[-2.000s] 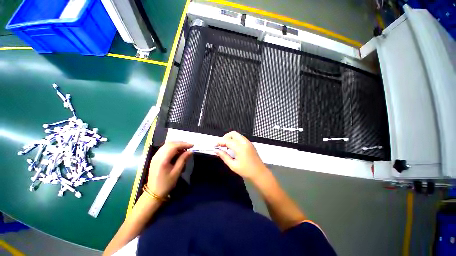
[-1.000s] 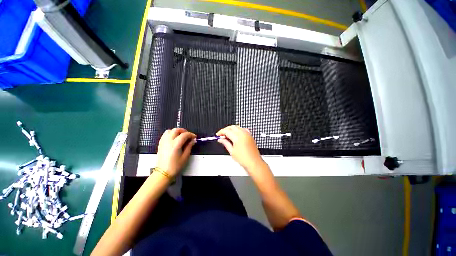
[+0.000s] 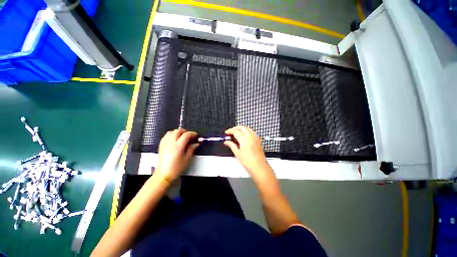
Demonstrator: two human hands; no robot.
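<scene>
A short white cable piece (image 3: 214, 139) lies level across the near side of the black mesh conveyor belt (image 3: 210, 95), between my two hands. Its blocky ends show. My left hand (image 3: 175, 153) is at its left end, fingertips touching or just beside it; I cannot tell if they still pinch it. My right hand (image 3: 249, 150) has thumb and index finger around the right end. To the right, several more cable pieces lie spaced in a row on the belt, the nearest (image 3: 279, 138) just beyond my right fingers.
The white frame rail (image 3: 310, 168) runs under my wrists. A large white-grey hood (image 3: 401, 95) covers the belt's right end. On the green table (image 3: 75, 105) at left are a loose cable pile (image 3: 40, 188), a steel ruler (image 3: 100, 190), a blue bin (image 3: 55, 65) and an upright device (image 3: 87, 37).
The cable piece has gone from in front of the rail onto the belt with both hands. Its ends now show more between my fingers. The laid pieces have shifted slightly right since one second ago.
</scene>
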